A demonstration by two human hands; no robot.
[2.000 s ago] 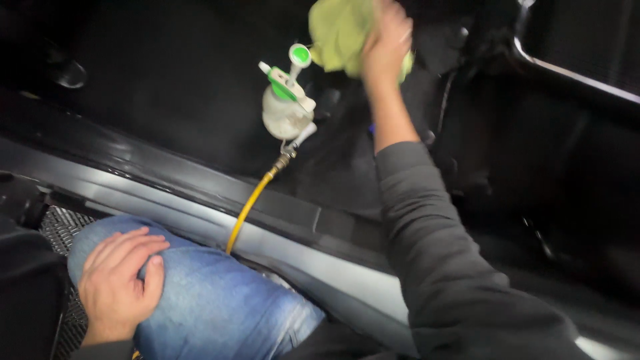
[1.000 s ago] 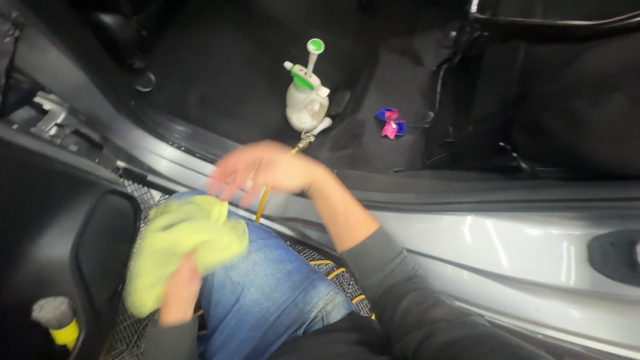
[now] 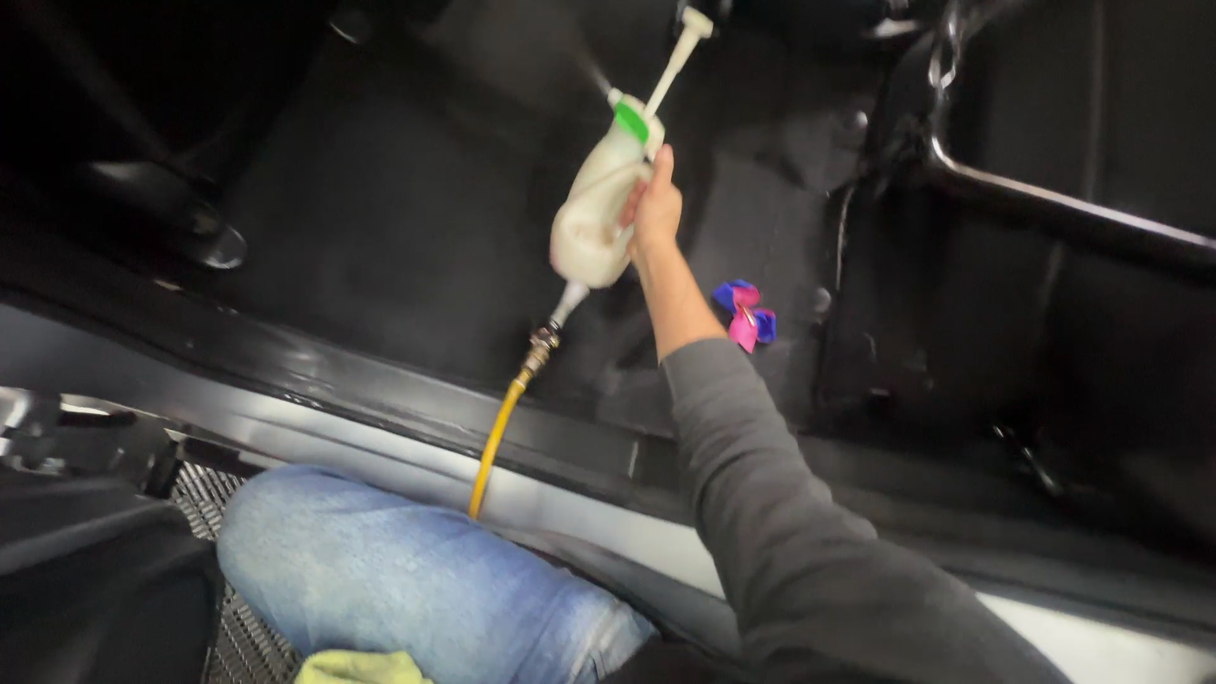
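Observation:
My right hand point(image 3: 655, 209) grips a white plastic pump sprayer bottle point(image 3: 594, 233) by its handle. Its green trigger faces up the view, and a fine spray leaves the nozzle over the dark car floor point(image 3: 427, 218). A white pump rod sticks out of the top. At the bottle's base, a metal coupling point(image 3: 541, 350) joins a yellow air hose point(image 3: 492, 446). My left hand is not in view. Part of a yellow-green cloth point(image 3: 361, 668) shows by my jeans at the bottom edge.
A pink and blue bow-like item point(image 3: 747, 313) lies on the floor, right of my forearm. The silvery door sill point(image 3: 570, 522) crosses below, with the hose over it. A metal seat rail point(image 3: 1064, 195) is at upper right. Black door trim point(image 3: 95, 570) stands at lower left.
My right hand has gone from beside the cloth to the sprayer and now holds it, with spray coming out. My left hand, on the cloth a second ago, has left the view.

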